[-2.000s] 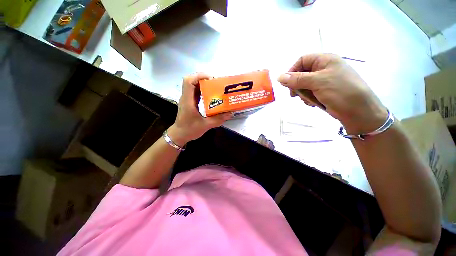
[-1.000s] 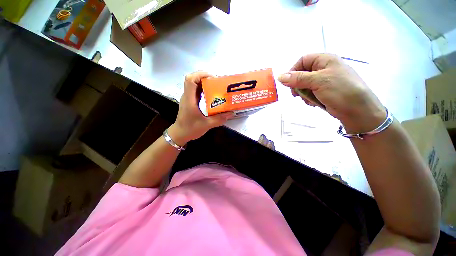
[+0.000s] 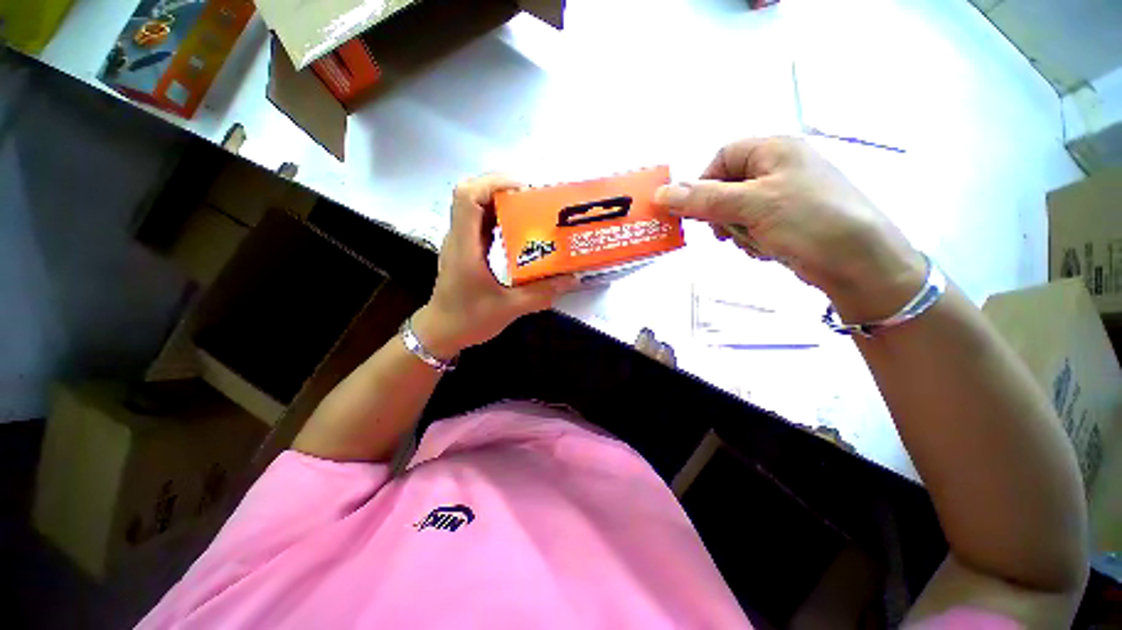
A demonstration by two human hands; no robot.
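My left hand (image 3: 474, 265) grips the retail carton (image 3: 523, 217) by its left side, just above the table's front edge. Its orange end faces up, with the black hang tab (image 3: 594, 212) lying flat on it. My right hand (image 3: 769, 215) is at the carton's right end, its thumb tip touching or overlapping the orange face's right edge. Its other fingers are curled; a narrow olive strip, seen in the fist earlier, is almost wholly hidden under them now.
The white table (image 3: 664, 86) has a worn dark front edge. An open brown carton (image 3: 338, 25) at the back left holds an orange box (image 3: 350, 71). Another printed box (image 3: 172, 55) lies left of it. Brown cartons stand at right (image 3: 1058, 357) and below left (image 3: 135, 480).
My right hand has moved left, and its thumb has come from just beside the carton to its right edge. The carton and my left hand have hardly moved over the last second.
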